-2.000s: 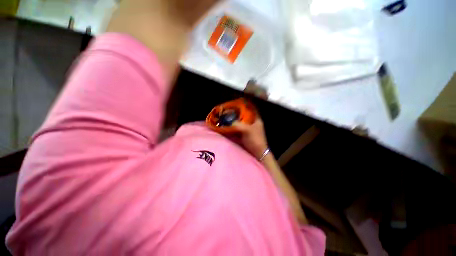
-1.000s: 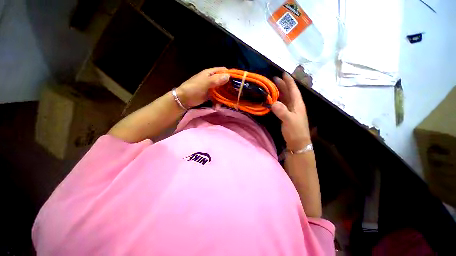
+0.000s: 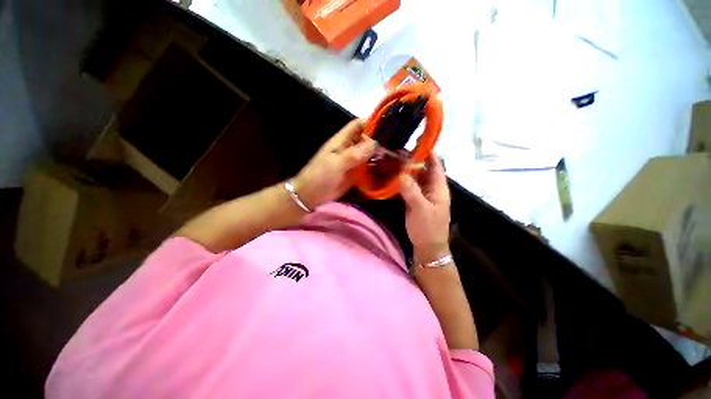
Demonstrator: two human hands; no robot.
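An orange coiled cable or hose (image 3: 434,125) with black fittings (image 3: 401,121) inside is held upright at the table's front edge. A thin pale band crosses its lower part. My left hand (image 3: 341,162) grips the coil's left side, with the thumb on the band. My right hand (image 3: 426,199) grips its lower right side, fingers at the band. An orange label or insert (image 3: 415,72) lies on the table just behind the coil and is partly hidden by it.
An orange box (image 3: 343,19) and a black hang tab (image 3: 365,44) lie at the back. Pale sheets (image 3: 518,117), another black tab (image 3: 583,100) and an olive-brass strip (image 3: 564,188) lie right. Brown cartons stand right (image 3: 651,234) and on the left below the table (image 3: 58,222).
The coil has tilted from lying sideways to standing upright, and my hands have moved with it, now at its band. The view has shifted, bringing the orange box into sight.
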